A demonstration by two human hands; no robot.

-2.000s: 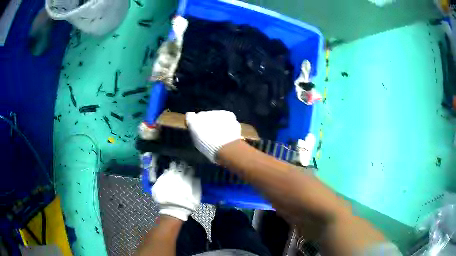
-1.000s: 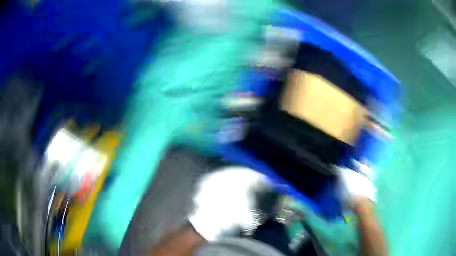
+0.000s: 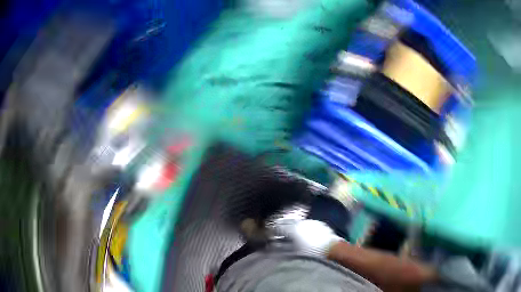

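Note:
The whole view is strongly blurred. The blue crate [image 3: 354,134] stands at the upper right. The tan cardboard pad [image 3: 416,75] and a long dark bar [image 3: 397,108] lie side by side across it. My right hand [image 3: 313,234], in a white glove, is low in the picture, in front of my body and away from the crate. Blur hides its fingers and whether it holds anything. I cannot make out my left hand.
The green floor [image 3: 240,102] with black scraps lies left of the crate. A grey platform [image 3: 197,205] is below it. Blurred white and red items [image 3: 157,174] and a yellow part [image 3: 118,236] are at left. A blue machine fills the upper left.
The view has swung left, so the crate now sits further up and right. My hands have left the bar and pad, which remain over the crate. My left hand has dropped from sight.

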